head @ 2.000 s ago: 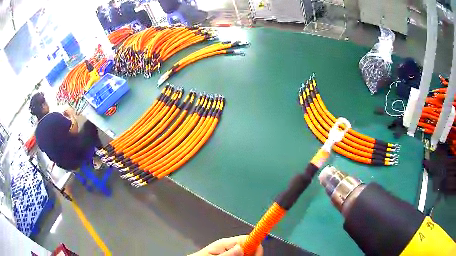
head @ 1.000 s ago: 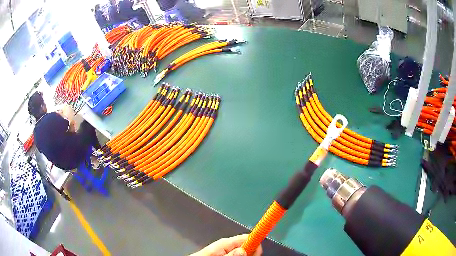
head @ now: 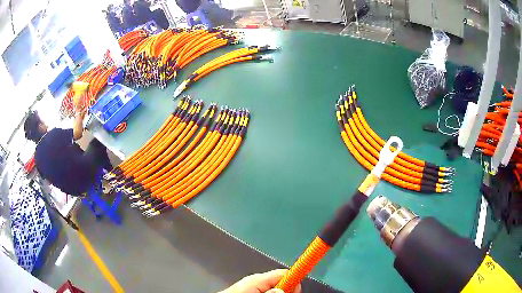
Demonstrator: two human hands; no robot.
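My left hand [head: 260, 281], cut off by the bottom edge, grips the ribbed orange conduit of a cable assembly [head: 306, 260]. The cable points up and right, with a black sleeve [head: 342, 218], a short orange-yellow band and a silver ring lug [head: 391, 150] at its tip. The heat gun [head: 441, 249], black in front and yellow behind, comes in from the lower right. Its silver nozzle [head: 390, 218] is close to the right of the band and sleeve, apart from them. My right hand is not in view.
Curved cable rows lie at table left [head: 189, 154] and centre-right [head: 383, 151]. A cable pile [head: 177, 51] and blue bin [head: 115, 107] lie farther back. A bag of small parts [head: 429, 74] and pale uprights [head: 486, 86] stand right. A person [head: 63, 154] sits at left.
The held cable's lug end has turned slightly, showing its ring hole more openly. The heat gun has stayed nearly still. The seated person at left has raised an arm toward the bin area.
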